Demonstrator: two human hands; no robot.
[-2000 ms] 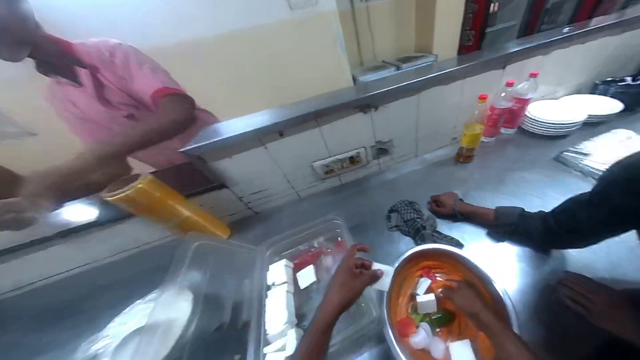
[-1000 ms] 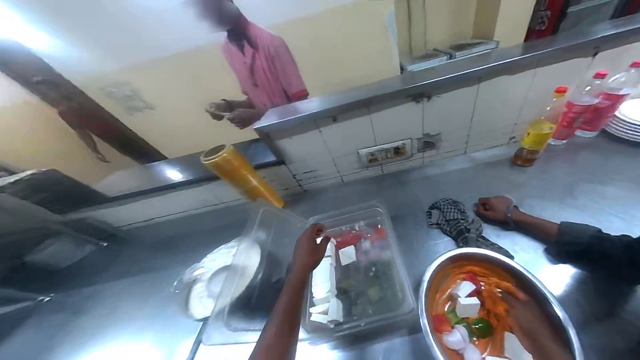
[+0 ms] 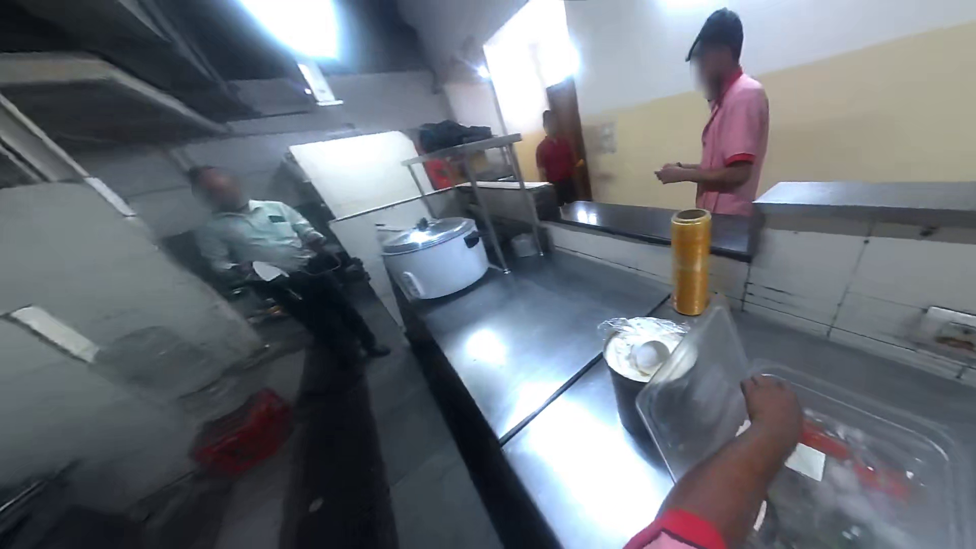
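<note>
My left hand point(image 3: 774, 404), below a pink sleeve with a red cuff, is at the left rim of a clear plastic container point(image 3: 915, 435). Its fingers point down and are partly hidden, so I cannot tell whether they grip anything. Inside the container lie white blocks point(image 3: 807, 462) and red pieces point(image 3: 827, 441). The clear lid point(image 3: 705, 389) leans up at the container's left side. Just beyond it stands a dark round tub point(image 3: 629, 396) with white contents, a small white cup and plastic film on top. My right hand is out of view.
An upright roll of yellow film point(image 3: 691, 263) stands by the tiled wall. A large white cooker point(image 3: 438, 259) sits at the steel counter's far end, near a metal rack point(image 3: 476, 164). One person stands in the left aisle, two beyond the ledge. A red crate point(image 3: 242, 431) is on the floor.
The view has swung far to the left, so the steel bowl, the bottles and my right hand are no longer in frame. My left hand remains at the clear container.
</note>
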